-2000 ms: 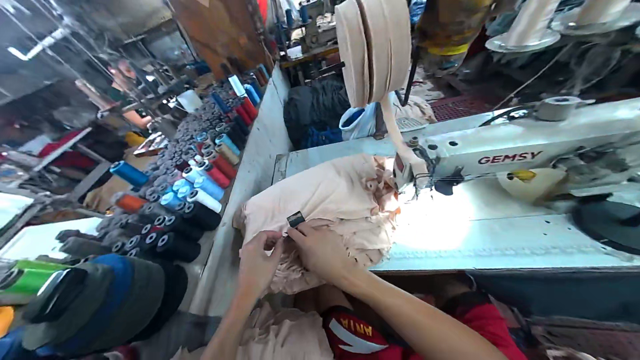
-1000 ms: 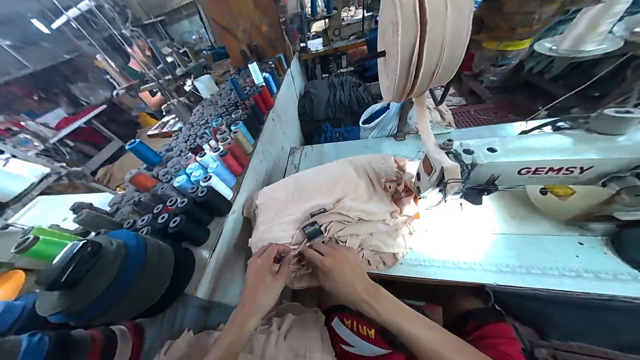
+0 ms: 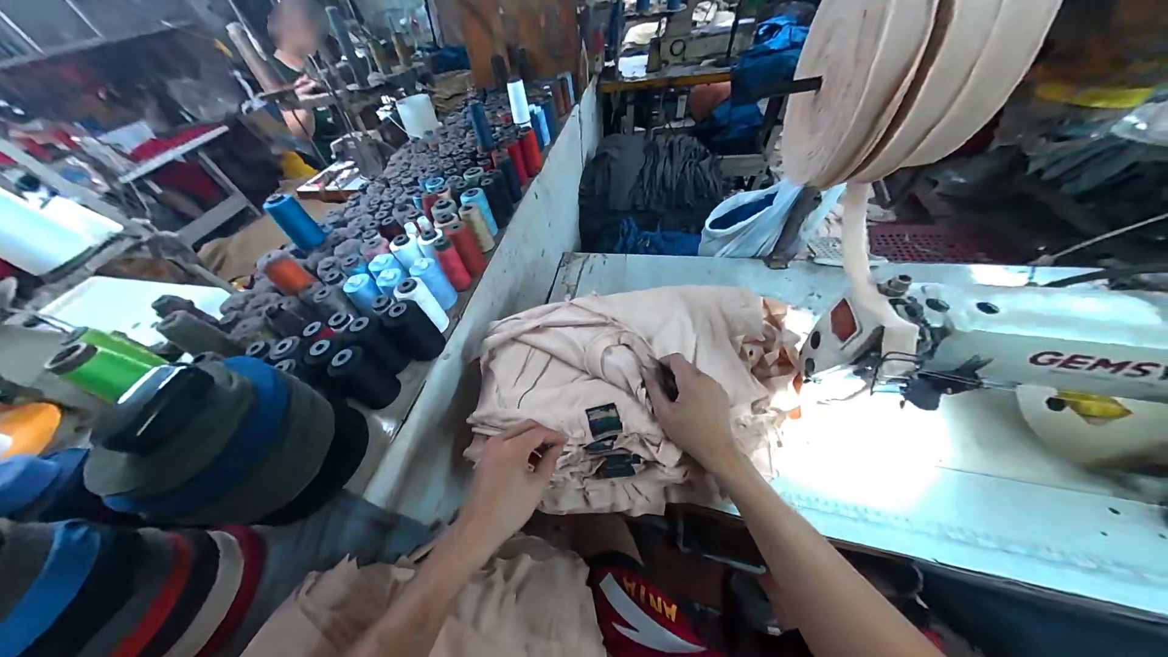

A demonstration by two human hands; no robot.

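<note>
A pile of beige knit fabric pieces (image 3: 566, 356) lies on the sewing machine table, left of the machine head. My right hand (image 3: 698, 411) grips a fold of the beige fabric near a small dark object that I cannot make out. My left hand (image 3: 516, 465) is at the pile's near left edge, fingers curled; whether it pinches cloth is unclear. Between my hands, dark labels (image 3: 603, 420) lie on the fabric. To the right stands the industrial sewing machine (image 3: 1031, 351), with a beige strip (image 3: 858, 237) running down to it from fabric rolls (image 3: 912, 91) above.
Thread cones (image 3: 429, 274) crowd the surface beyond a low white partition (image 3: 520, 246) on the left. Rolls of coloured strips (image 3: 219, 438) stand at the near left. More beige fabric (image 3: 511, 593) lies over my lap. A person (image 3: 297, 73) is in the left background.
My hands were close together at the pile's near edge and have moved apart. The right one is now farther up the pile with a fold of fabric; the top fabric has become bunched.
</note>
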